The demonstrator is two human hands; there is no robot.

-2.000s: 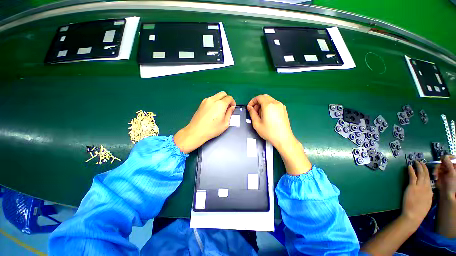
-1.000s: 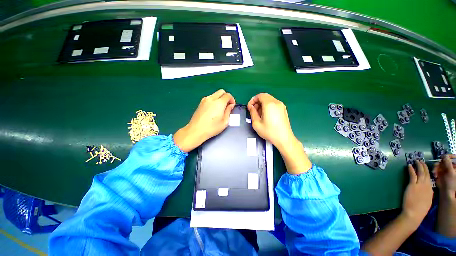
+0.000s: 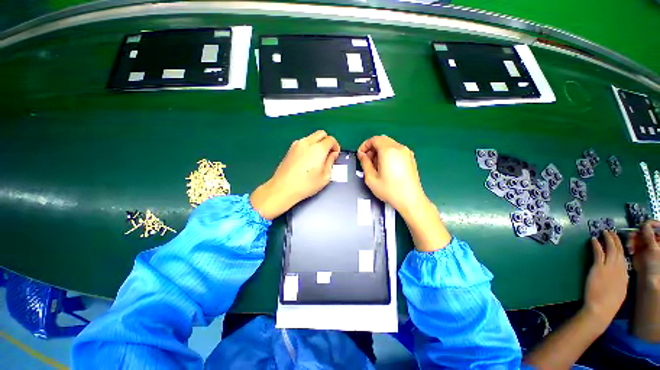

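A black back cover [image 3: 329, 238] with white adhesive pads lies lengthwise in front of me on a white backing sheet [image 3: 336, 319]. My left hand [image 3: 307, 168] is at the cover's top left corner, thumb and finger pinched together at the edge. My right hand [image 3: 389, 170] is at the top right corner, fingertips bent onto the edge. Both hands touch the cover. Whether a small part is between the fingertips is hidden. A loose pile of small cream parts [image 3: 208, 183] and a smaller pile of dark-and-cream parts [image 3: 148, 223] lie to the left.
Several covers on white sheets, one of them [image 3: 318, 66], lie along the far side of the green belt [image 3: 130, 144]. Grey camera trim pieces [image 3: 522, 189] are scattered right. A neighbour's hands [image 3: 606, 278] work at the right edge, near a perforated strip [image 3: 648, 189].
The covers on the far side have moved to the right. My hands and the cover before me have hardly moved. The neighbour's hands have shifted slightly.
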